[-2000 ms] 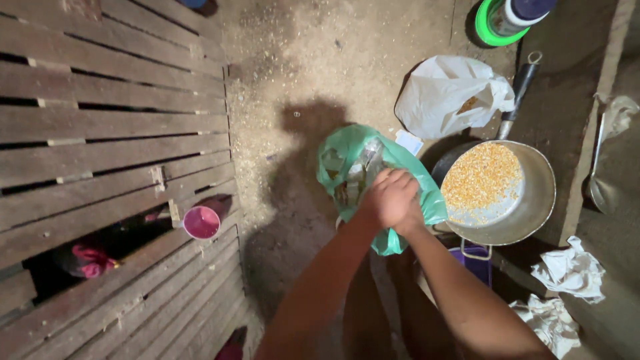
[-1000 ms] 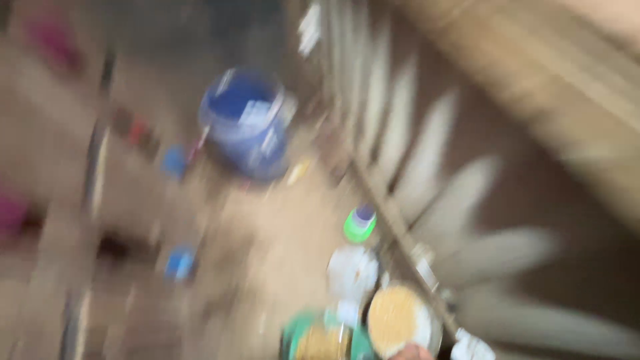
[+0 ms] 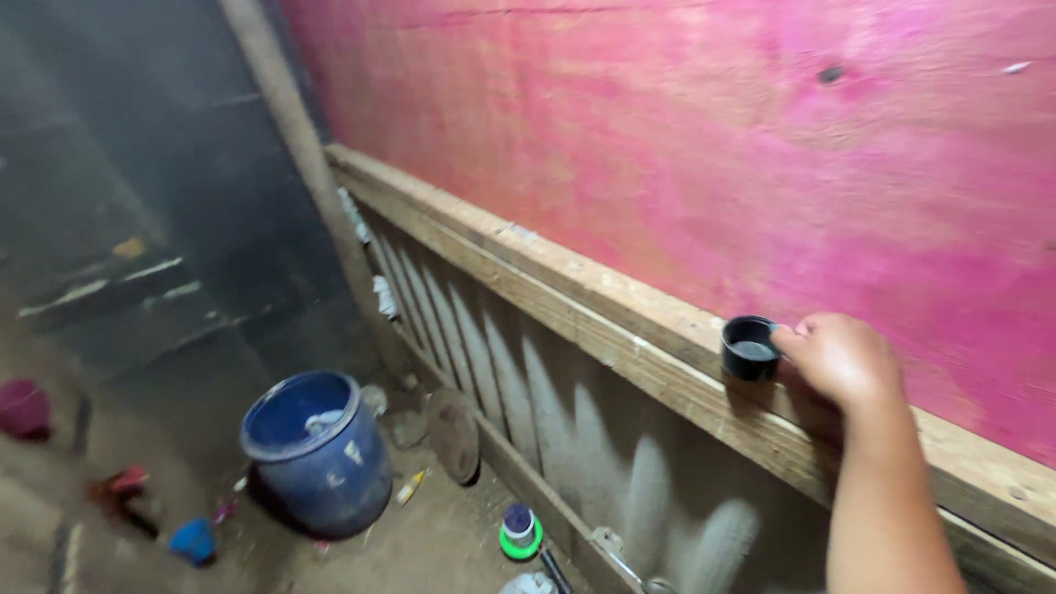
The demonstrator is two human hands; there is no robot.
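My right hand (image 3: 841, 359) pinches the rim or handle of a small black cup (image 3: 751, 348); my fingers hide that side. The cup is at the wooden rail (image 3: 594, 305) that runs along the pink wall (image 3: 701, 181). Its inside looks empty apart from a pale patch at the bottom. My left hand is out of view.
Below stand a large blue plastic barrel (image 3: 318, 462) and a green-and-purple container (image 3: 520, 532). A round flat lid (image 3: 454, 436) leans by the slatted wall. At left are a blue cup (image 3: 193, 541), a pink cup (image 3: 25, 408) and a chicken's head (image 3: 128, 487).
Two seconds ago both my hands were together at a green plastic bag beside a pot of grain. Now my right hand is up at the rail on the black cup. The view has swung up.
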